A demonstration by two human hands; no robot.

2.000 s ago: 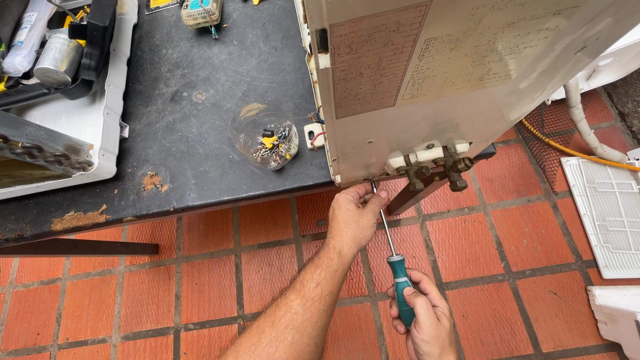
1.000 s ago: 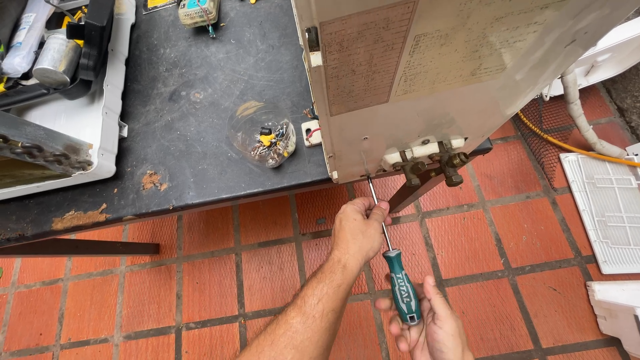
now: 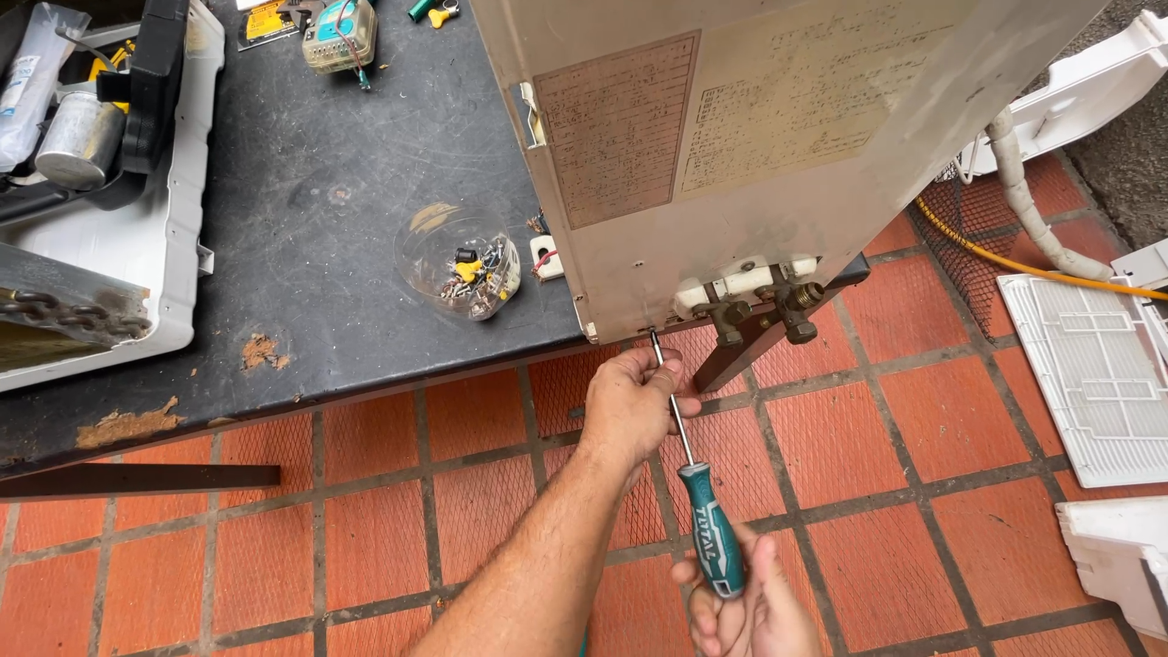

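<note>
A metal air-conditioner outdoor unit [image 3: 620, 246], with two faded printed labels and brass service valves [image 3: 785, 306] low on its side, stands at the edge of a dark table. The tip of a Total screwdriver [image 3: 714, 534] with a teal handle meets the panel's bottom edge, left of the valves. My left hand [image 3: 634, 401] pinches the shaft near the tip between thumb and fingers. My right hand [image 3: 748, 593] is around the butt of the handle, fingers loosely curled against it. The screw at the tip is too small to make out.
A clear plastic bowl [image 3: 411, 274] of screws sits on the dark table [image 3: 301, 228]. Left is a white plastic casing [image 3: 187, 210] holding an open toolbox and a metal can. On the tiled floor at right lie a white filter grille [image 3: 1086, 365], a yellow cable [image 3: 1013, 263] and white plastic panels.
My right hand's fingers have loosened and shifted on the screwdriver handle since two seconds ago, when they wrapped it. My left hand stays at the shaft near the panel's lower edge.
</note>
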